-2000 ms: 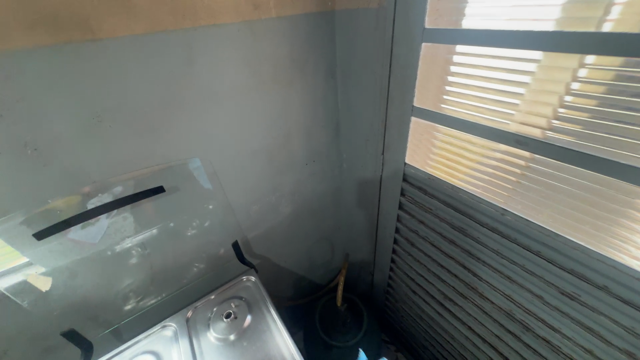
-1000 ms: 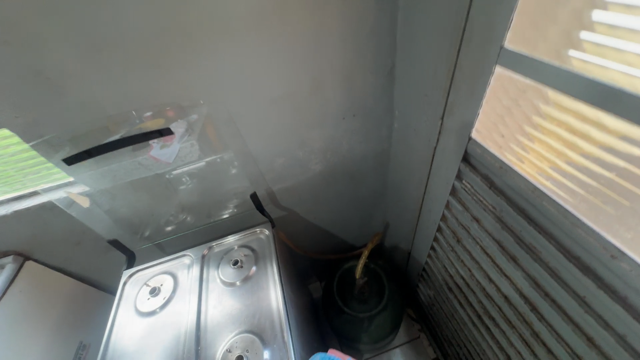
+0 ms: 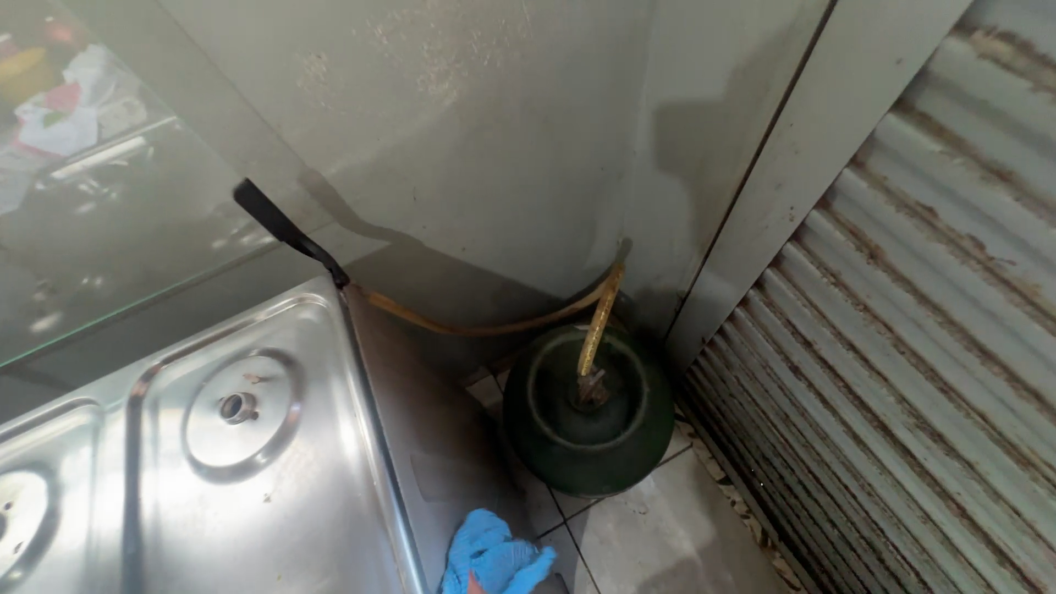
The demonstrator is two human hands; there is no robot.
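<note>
At the bottom edge a crumpled blue cloth [image 3: 499, 554] shows beside the right side of a steel gas stove. A small skin-coloured part, apparently a finger of my right hand [image 3: 473, 584], presses against the cloth; the rest of the hand is out of frame. My left hand is not in view. The stove top [image 3: 330, 495] has round burner seats, one with a bare burner fitting [image 3: 238, 407], and no grates. Its raised glass lid [image 3: 107, 247] leans back at the left, joined by a black hinge arm [image 3: 280, 223].
A dark green gas cylinder [image 3: 528, 412] stands on the tiled floor [image 3: 660, 528] in the corner. A yellowish hose [image 3: 462, 330] runs from its valve, along the wall, to behind the stove. On the right is a rusty corrugated metal shutter [image 3: 891, 346]; a grey wall [image 3: 495, 165] rises behind.
The view has moved down and closer to the stove's right side and the cylinder. More of the blue cloth shows at the bottom edge than before.
</note>
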